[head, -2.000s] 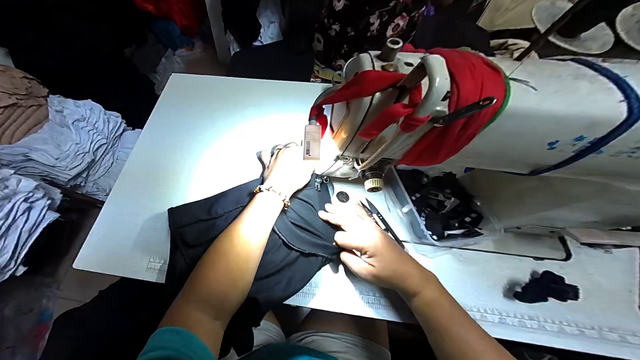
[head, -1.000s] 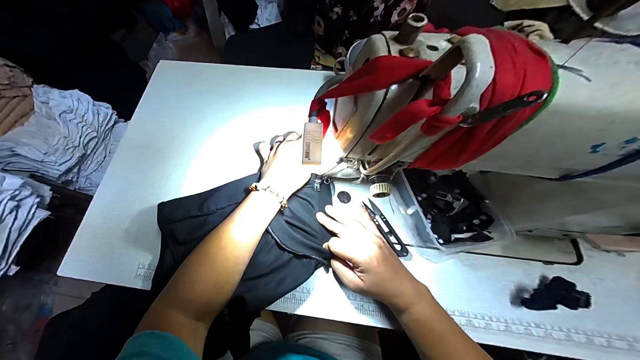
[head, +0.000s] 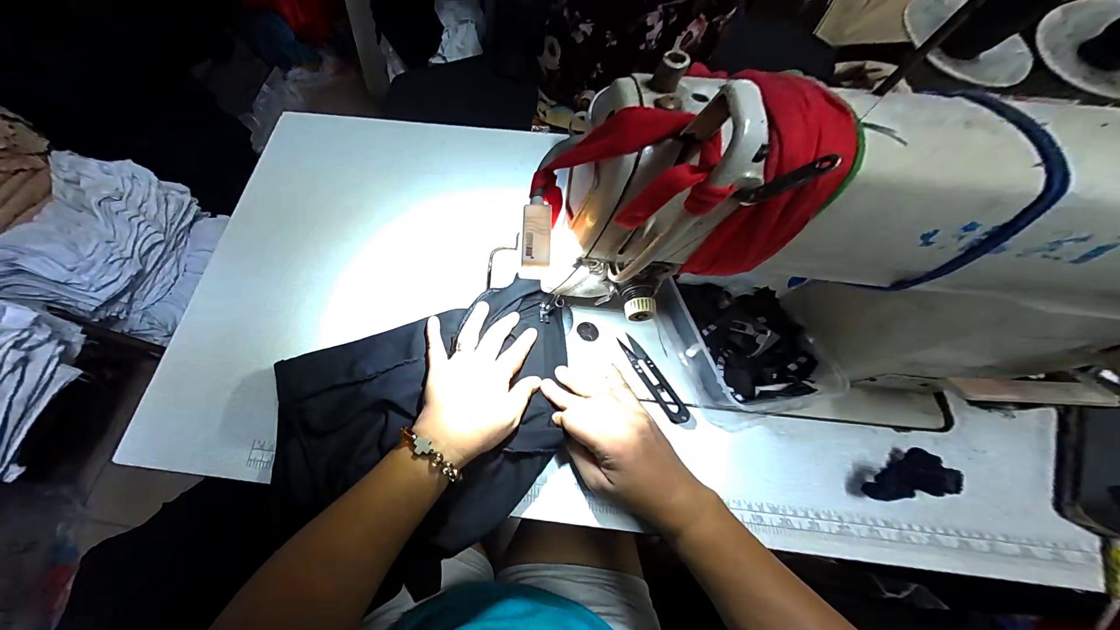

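Note:
A black garment [head: 367, 385] lies on the white sewing table, its far end under the presser foot [head: 546, 310] of a sewing machine [head: 665, 175] wrapped in red cloth. My left hand [head: 477, 385] rests flat on the garment with fingers spread, just short of the foot. Along the garment's right edge is my right hand [head: 604, 420], fingers curled, with thumb and index finger at the cloth; whether they pinch it I cannot tell. Black thread snips [head: 654, 381] lie to the right of that hand, near a small dark disc [head: 587, 332].
A clear plastic box [head: 700, 359] of black pieces stands below the machine arm. A dark cloth scrap [head: 913, 475] lies farther right, above the printed ruler [head: 875, 525] along the front edge. Stacks of white cloth [head: 105, 236] sit left of the table.
My left hand has moved back from beside the needle area and now lies flat on the garment with fingers spread. The right hand stays near the garment's right edge.

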